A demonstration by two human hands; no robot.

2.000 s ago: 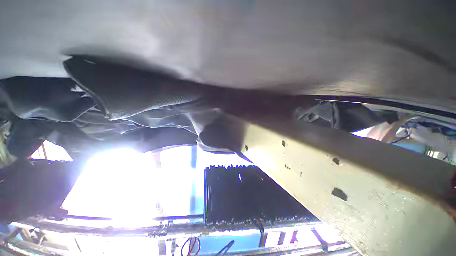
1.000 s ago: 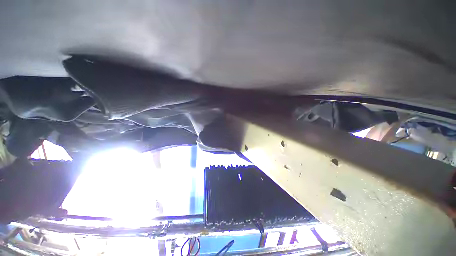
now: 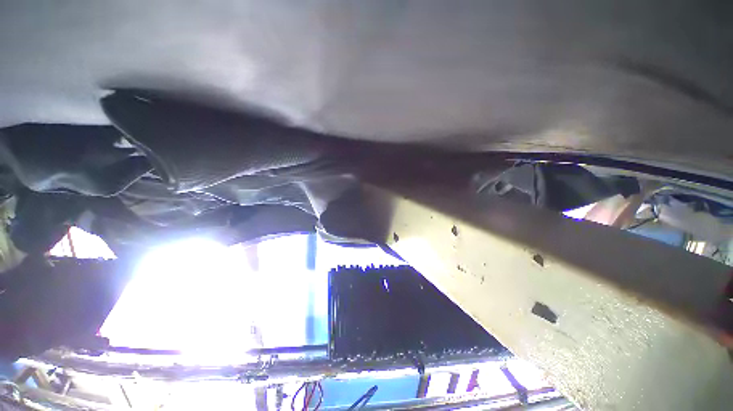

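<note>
No hand is in view. A dark folded cloth edge (image 3: pixel 217 144) with fine ridges lies against the smooth grey surface (image 3: pixel 402 72) that fills the top of the picture. Its pointed, rounded end faces left. A crumpled heap of dark grey cloth (image 3: pixel 72 164) spreads at the left and behind the folded edge. A cream beam (image 3: pixel 514 297) with small dark chips slants from the centre to the lower right. Its upper edge is shaded brown. More dark cloth (image 3: pixel 575 185) shows beyond the beam at right.
A black fringed block (image 3: pixel 402 313) stands below centre. A very bright area (image 3: pixel 185 297) glares at lower left, beside another dark block (image 3: pixel 56 305). Metal rails (image 3: pixel 201 365) and wires cross the bottom. A red part (image 3: pixel 727 313) shows at the far right edge. A dark-blue line (image 3: pixel 627 164) curves at right.
</note>
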